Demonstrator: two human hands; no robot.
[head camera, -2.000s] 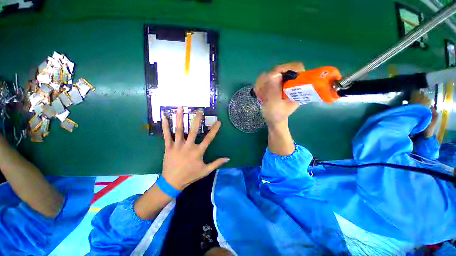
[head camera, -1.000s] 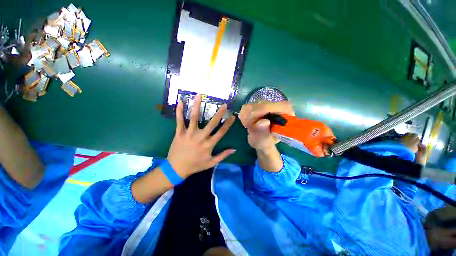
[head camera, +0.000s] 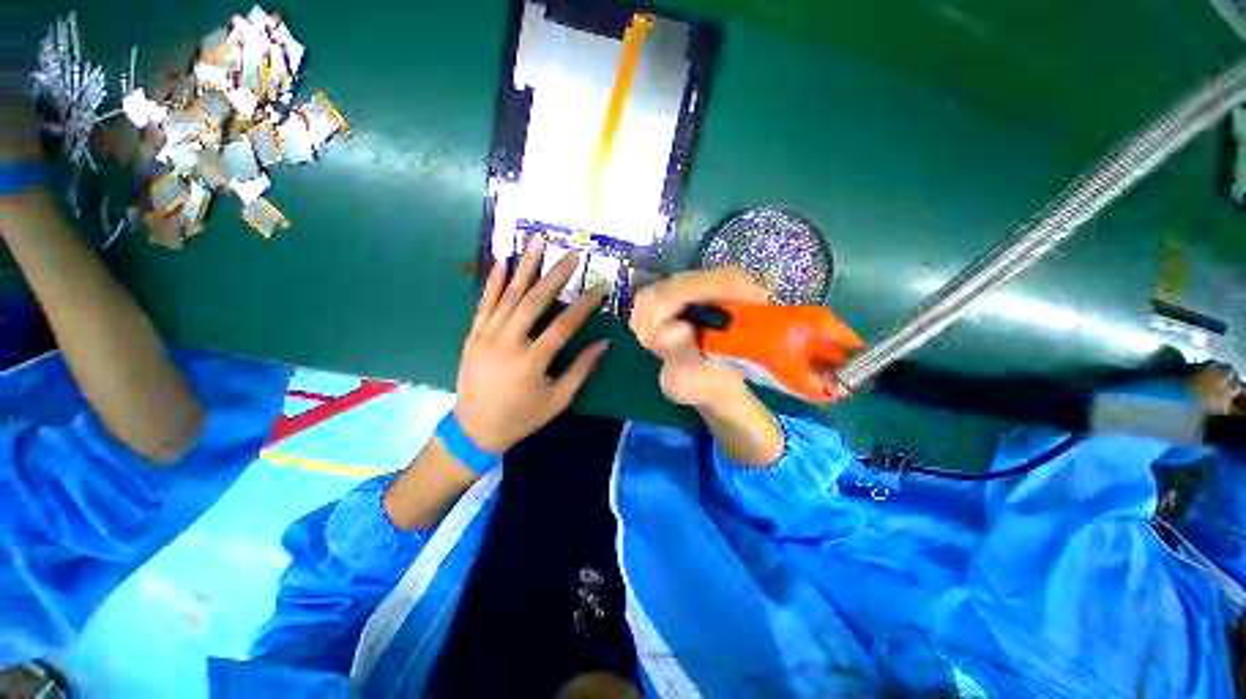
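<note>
The tablet unit (head camera: 581, 123), black-edged and silver-white inside with an orange-yellow strip (head camera: 622, 103), lies in front of me. My left hand (head camera: 513, 355), with a blue wrist strap, is spread with its fingertips on the unit's near end, over the silver and white blocks. My right hand (head camera: 700, 335) is closed around the orange electric screwdriver (head camera: 786, 341) at the unit's near right corner. The screwdriver lies nearly level, and its tip is hidden by my fingers. The round screw dish (head camera: 769, 249) of grey glitter is just behind my right hand.
A pile of small modules (head camera: 226, 130) and thin white pieces (head camera: 68, 82) lie on the left. Another person's arm (head camera: 103, 321) reaches in at the left. A ribbed silver tube (head camera: 1039, 232) slants from the screwdriver to the upper right. Another worker's hand (head camera: 1213, 388) shows at the far right.
The right hand and screwdriver have moved from beside the dish to the unit's near right corner. The left hand stays at the near end, its fingers now closer together. The view has shifted.
</note>
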